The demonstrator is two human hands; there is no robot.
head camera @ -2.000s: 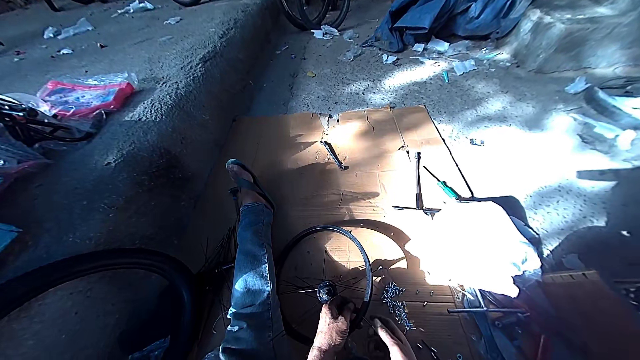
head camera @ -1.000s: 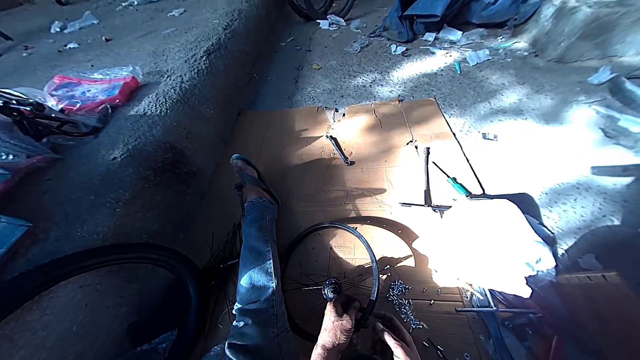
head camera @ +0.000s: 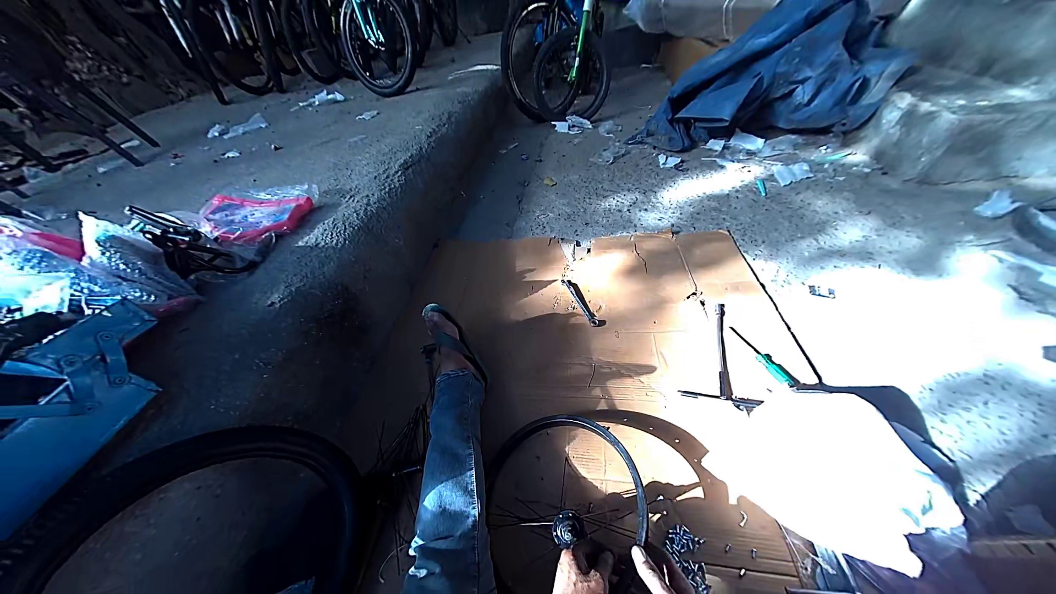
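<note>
A black bicycle wheel rim (head camera: 642,487) with spokes stands tilted over the cardboard sheet (head camera: 528,289), beside the jeans-covered leg. The wheel hub (head camera: 568,528) sits at the tips of my left hand (head camera: 584,569), whose fingers are bent close below it; what they pinch is hidden. My right hand (head camera: 656,571) has its fingertips against the rim's lower right side. Just right of it lies a pile of small metal spoke nipples (head camera: 685,549). Several spokes run from the hub toward the rim.
On the cardboard lie a crank arm (head camera: 583,304), a T-handle wrench (head camera: 723,355) and a green-handled screwdriver (head camera: 775,369). A tire (head camera: 346,487) stands left of the leg. A bright white bag (head camera: 841,470) is at right. Behind are parked bicycles (head camera: 379,49) and a blue tarp (head camera: 767,74).
The view has tilted up, showing more of the parked bicycles. Both hands remain low at the wheel, the left by the hub; my right hand's fingertips now show at the rim.
</note>
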